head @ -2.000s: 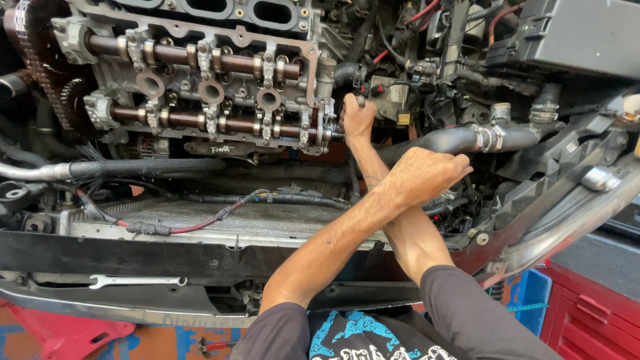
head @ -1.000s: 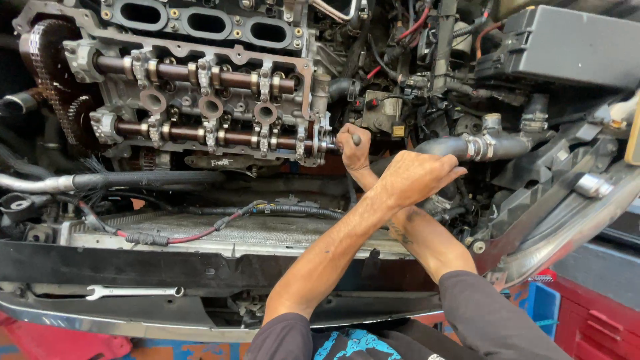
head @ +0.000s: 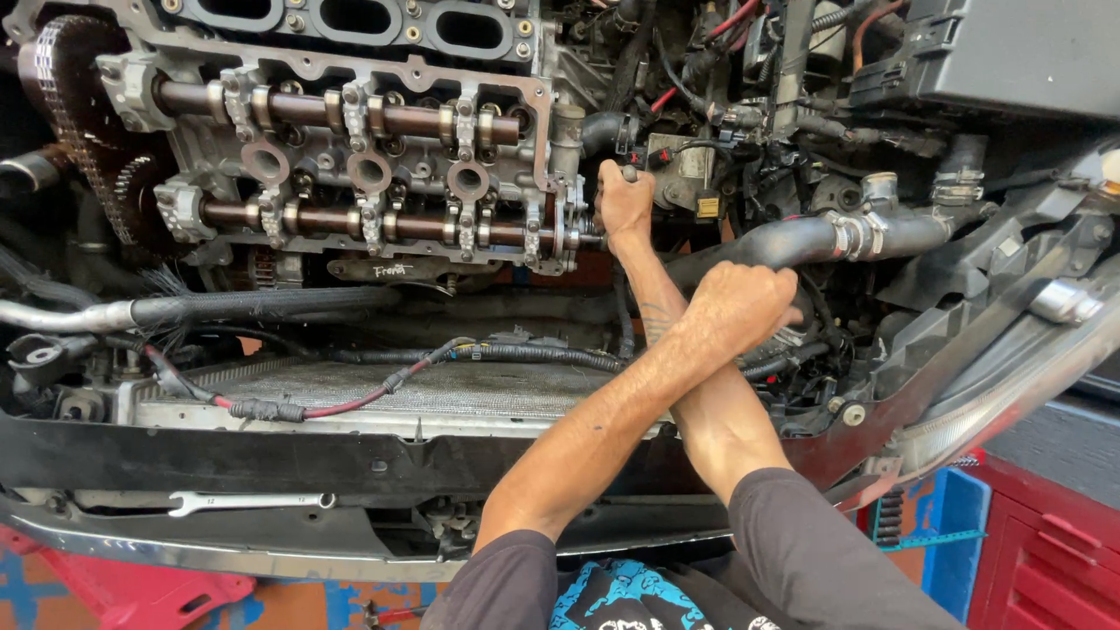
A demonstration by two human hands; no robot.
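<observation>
My forearms cross. My right hand is closed around a tool handle, whose dark rounded end sticks out above the fist. Between this hand and the engine's end, a metal shaft meets the end of the lower camshaft; how it joins the handle is hidden. My left hand is a fist over the right forearm, close to a large dark hose; its palm is hidden and nothing shows in it. The upper camshaft and the timing chain lie exposed on the open cylinder head.
A combination wrench lies on the front edge of the car. Wiring runs across the radiator. At the right are a chrome socket by the headlight, a black box and a red tool cabinet.
My right hand has swung down toward the radiator and back up beside the cylinder head, its grip on the handle kept. My left fist has stayed in about the same place.
</observation>
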